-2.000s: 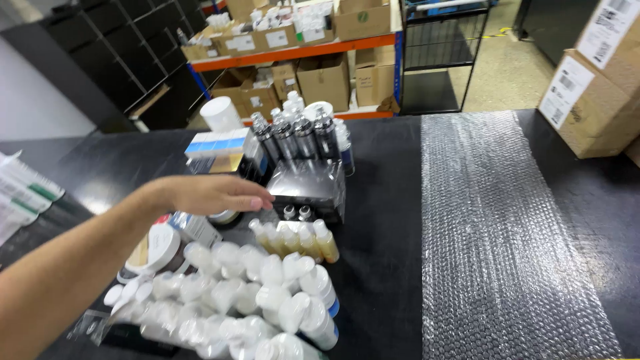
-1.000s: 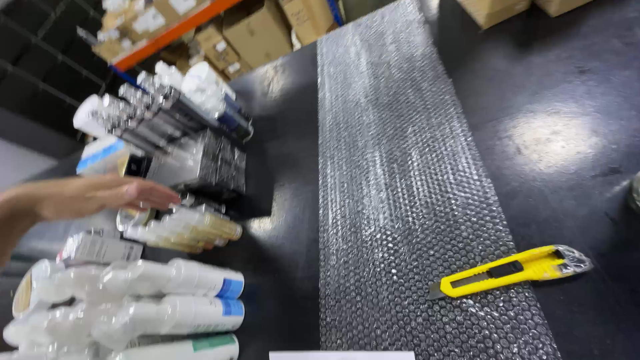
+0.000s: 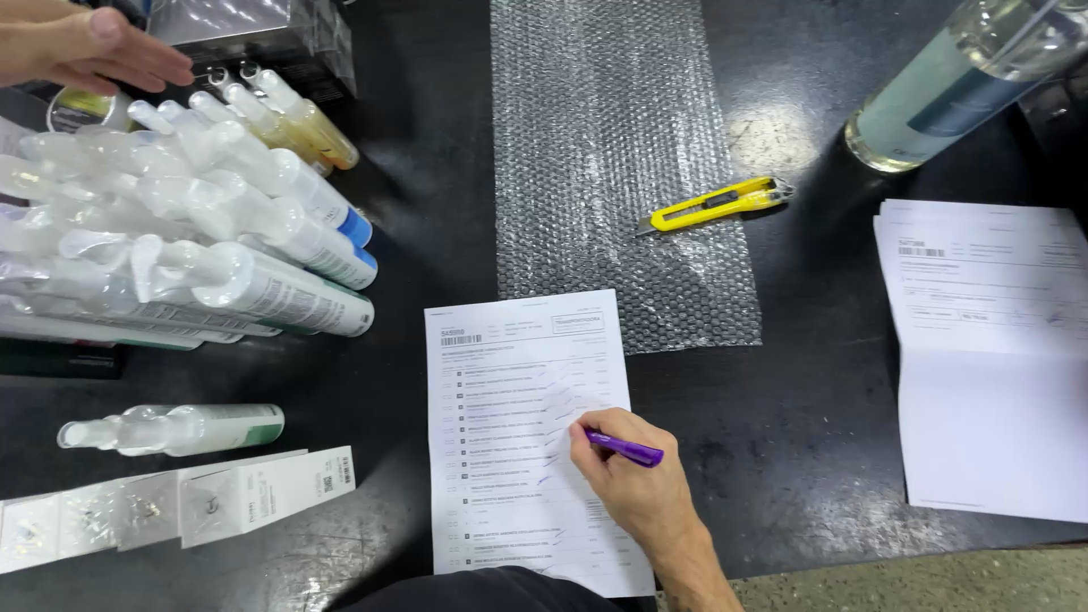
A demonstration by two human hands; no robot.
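My right hand (image 3: 639, 476) holds a purple pen (image 3: 627, 448), its tip at a printed sheet (image 3: 510, 442) that bears handwritten marks beside its lines. The sheet overlaps the near end of a strip of bubble wrap (image 3: 612, 153). A yellow utility knife (image 3: 718, 206) lies across the wrap's right edge, its blade pointing left. At the upper left, my left hand (image 3: 102, 53) hovers with fingers extended, holding nothing, beside small bottles of yellowish liquid (image 3: 302, 127). Below it stand several rows of white bottles with clear caps (image 3: 280, 280).
A single clear-capped bottle (image 3: 212, 427) and a row of white boxes (image 3: 272, 497) lie at the lower left. Stacked papers (image 3: 990, 408) are at the right, below a large bottle of clear liquid (image 3: 935, 102). Film-wrapped dark boxes (image 3: 255, 34) stand at the upper left.
The view has swung down to the near part of the table. My right hand, the pen and the whole sheet now show; one second ago only the sheet's top edge did. My left hand stays extended over the goods.
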